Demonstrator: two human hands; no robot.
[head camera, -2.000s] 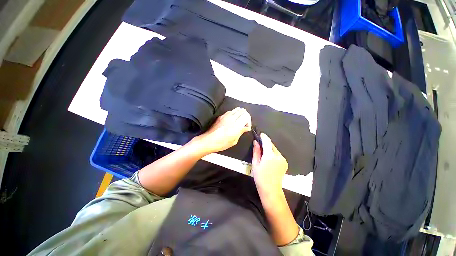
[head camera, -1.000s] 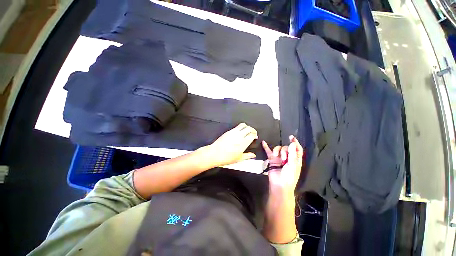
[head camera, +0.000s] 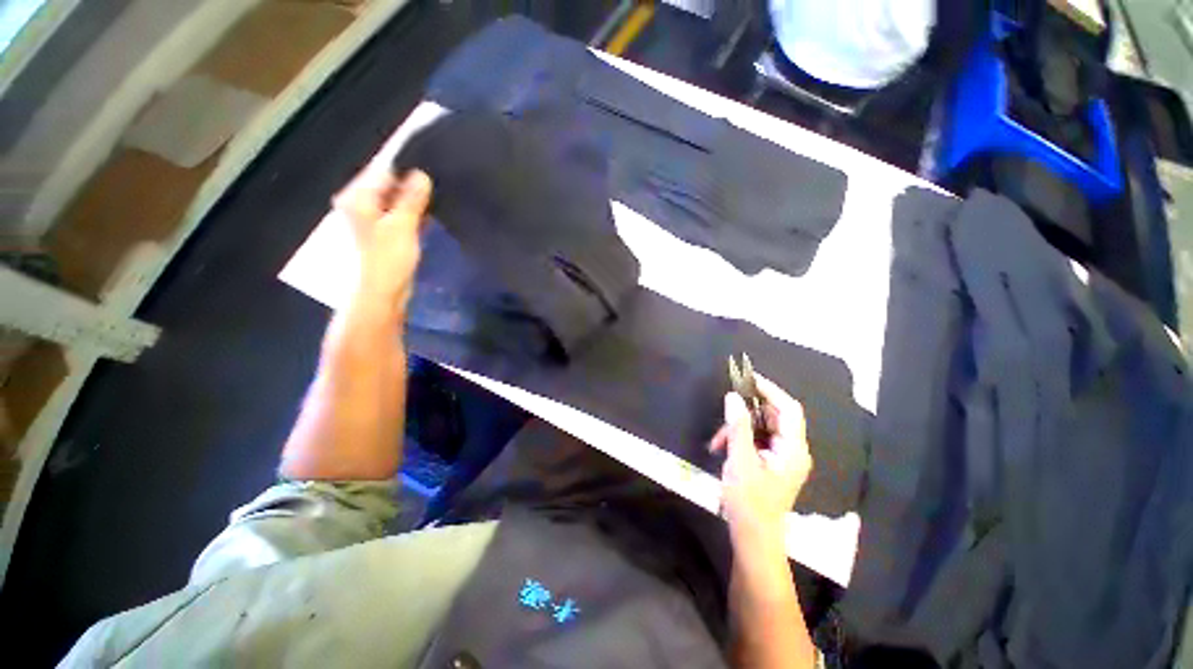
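Dark garment panels (head camera: 667, 353) lie in a stack along the near edge of the white tabletop (head camera: 713, 282). The turned-back panels (head camera: 523, 196) form a bulky dark heap at its left, with a welt pocket slit (head camera: 585, 285) showing. My left hand (head camera: 387, 233) is at the heap's far left edge, fingers bent on the dark cloth. My right hand (head camera: 767, 454) holds small thread snips (head camera: 744, 379), blades pointing away from me and parted, over the right part of the near stack.
A second panel stack (head camera: 746, 190) lies along the far table edge. A large hanging panel bundle (head camera: 1047, 431) covers the right side. A blue crate (head camera: 1034, 137) and a round white object (head camera: 850, 37) are beyond the table. Shelving stands at left.
My left hand has moved from the near stack to the heap's far left edge. The snips in my right hand now point forward, away from the palm. The camera view has shifted left.
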